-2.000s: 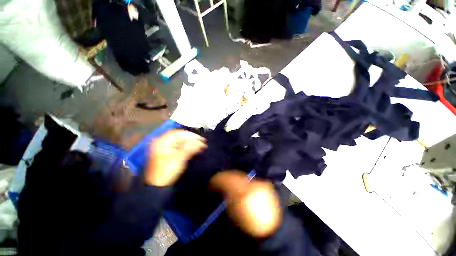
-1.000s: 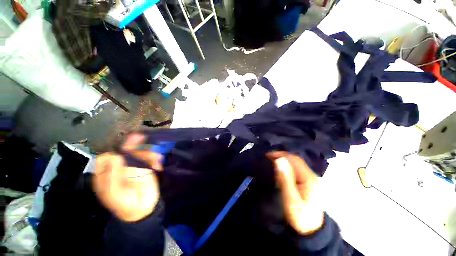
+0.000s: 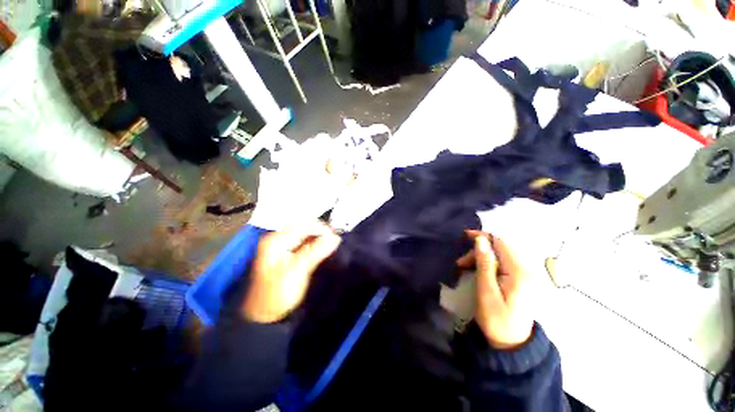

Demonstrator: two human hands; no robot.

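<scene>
A tangled heap of dark navy fabric strips (image 3: 451, 193) lies on the white table (image 3: 645, 322) and runs down over its edge to the blue crate (image 3: 218, 273). My left hand (image 3: 286, 269) is above the crate, its fingertips pinched on a dark strip at the heap's near left end. My right hand (image 3: 501, 290) is at the heap's near right side, thumb and fingers close together at the dark fabric. Blur and dark cloth hide what exactly the right fingers hold.
White scraps (image 3: 310, 173) lie at the table corner. A sewing machine (image 3: 693, 201) stands at the right, with a red basket (image 3: 685, 125) behind it. Another crate with dark garments (image 3: 72, 346) is at lower left. A stuffed white sack (image 3: 56, 121) is at upper left.
My left hand has moved right, closer to the heap, and the strip stretched out to the left no longer shows. My right hand stays near the heap. The view has shifted, showing more of the sewing machine.
</scene>
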